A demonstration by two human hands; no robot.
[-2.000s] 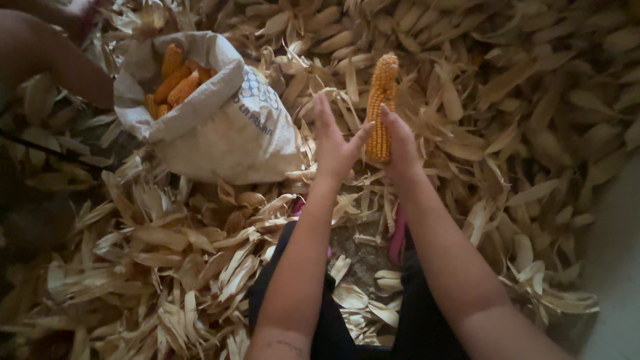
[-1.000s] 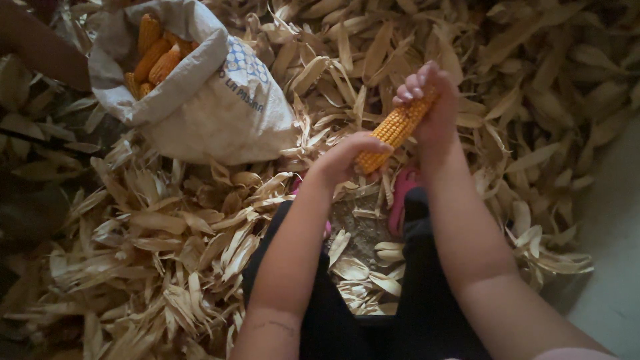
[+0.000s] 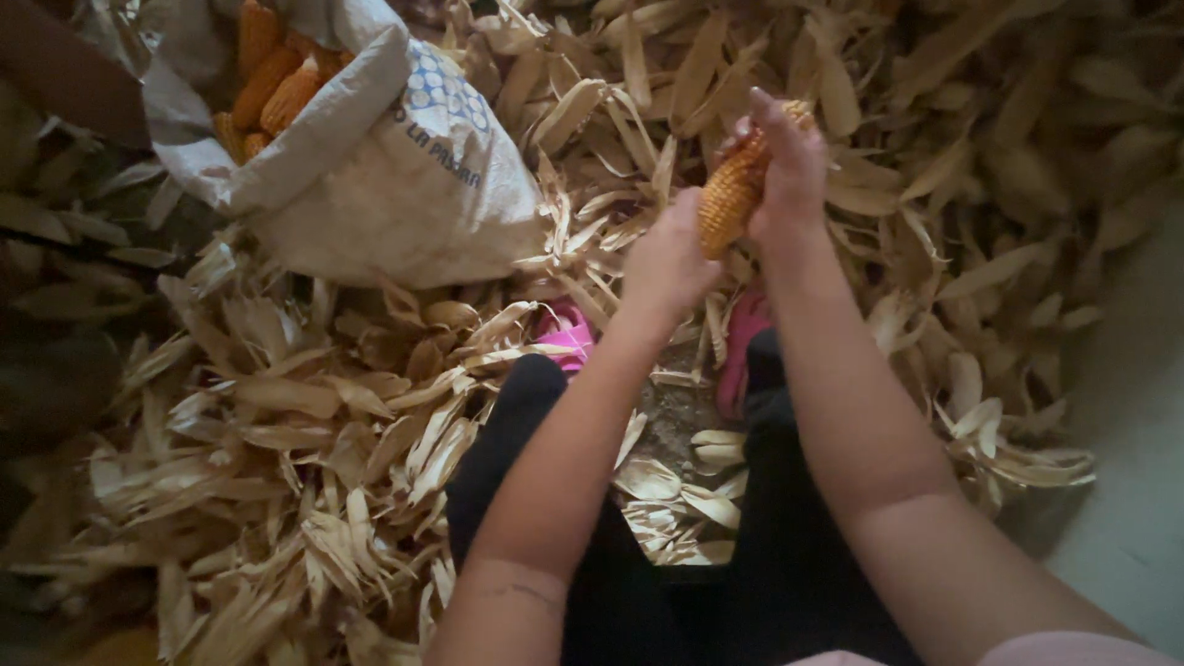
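Both hands grip one husked ear of yellow-orange corn point(image 3: 731, 199), which tilts up to the right above my knees. My left hand point(image 3: 671, 254) closes around its lower end. Higher up, my right hand point(image 3: 786, 166) wraps the upper part, and the tip shows above its fingers. To the left of my hands stands a white woven sack point(image 3: 398, 213) with a rolled-down rim and printing on its side. Several husked corn ears point(image 3: 291, 97) lie in its mouth.
Dry corn husks point(image 3: 305, 398) lie thickly around me on the floor. Between my feet in pink shoes point(image 3: 566, 338) a patch of dark ground point(image 3: 671, 416) shows. Another person's limb point(image 3: 69, 74) is at the upper left. A pale surface point(image 3: 1128, 407) borders the right.
Two seconds ago my left hand was spread apart from the ear, with only my right hand on it; now both hold it. The ear has gone from nearly upright to tilted.
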